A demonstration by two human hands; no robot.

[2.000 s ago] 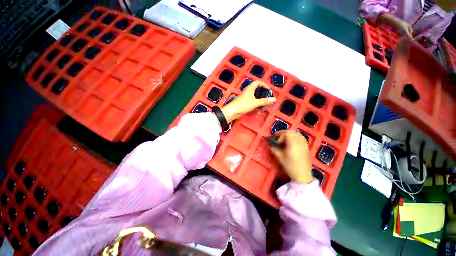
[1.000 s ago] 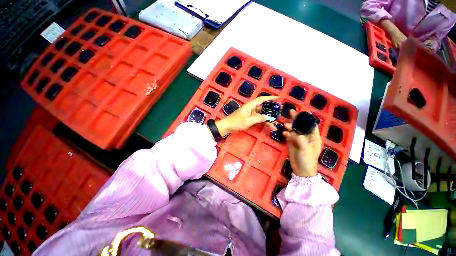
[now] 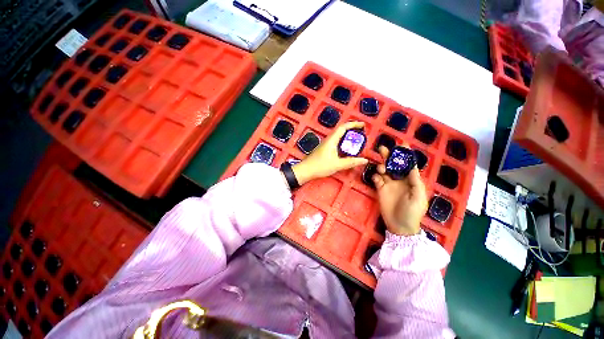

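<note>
My left hand (image 3: 326, 159), bare with a black wristband, holds a smartwatch body (image 3: 352, 142) whose screen is lit purple and white. My right hand (image 3: 404, 198) holds a second smartwatch body (image 3: 401, 161) with small lit icons on a dark screen. The two watches are side by side, apart, above the red pocket tray (image 3: 341, 198). Dark watch bodies sit in many of its pockets; several pockets at its near left are empty. My hands hide some pockets in the middle.
Stacked red trays (image 3: 159, 126) stand left, with another partly filled tray (image 3: 99, 225) below. White paper (image 3: 397, 59) lies under the working tray. A clipboard (image 3: 291, 13) is beyond. At right are a raised red tray (image 3: 576, 112), cables (image 3: 540, 245), coloured sheets (image 3: 563, 298) and a person's pink sleeves (image 3: 540, 26).
My right hand has risen from the lower tray pockets with a watch in it. Both watch screens are now visibly lit. The left-hand watch has come up from low over the tray.
</note>
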